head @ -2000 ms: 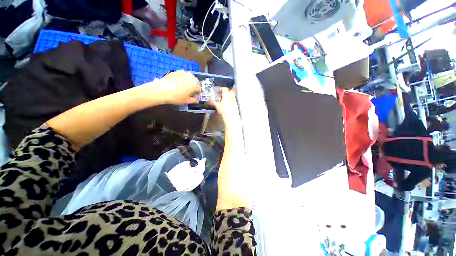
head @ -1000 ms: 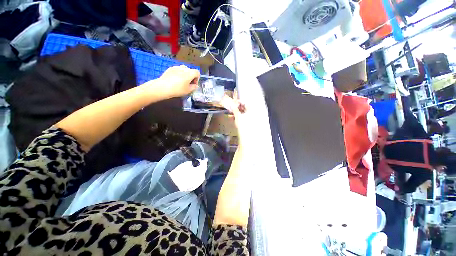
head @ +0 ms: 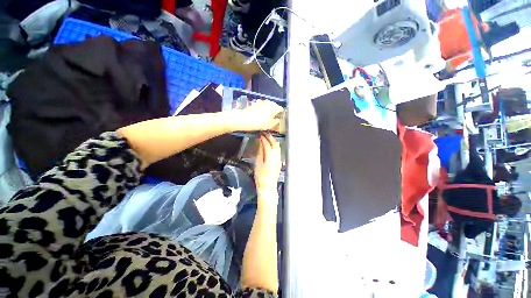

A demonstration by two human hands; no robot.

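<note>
The grey drawer (head: 256, 95) is pulled out under the table edge. My left hand (head: 262, 115) reaches over and into it; its fingertips are hidden near the table edge, so its hold cannot be told. My right hand (head: 268, 157) is at the drawer's near side, just below my left hand, with its fingers pointing up; whether it holds anything cannot be told. Some clear, shiny material shows in the drawer beside my left hand.
Dark cut panels (head: 367, 169) and red fabric (head: 414, 169) lie on the white table (head: 314, 256). A blue crate (head: 192, 74) holds dark cloth (head: 87, 87). A translucent waste bag (head: 174, 204) hangs at my lap. A person (head: 471, 189) is at the far right.
My left hand has moved right, deeper into the drawer towards the table edge. My right hand has moved down and left from the drawer's inside to its near side. The view has shifted slightly.
</note>
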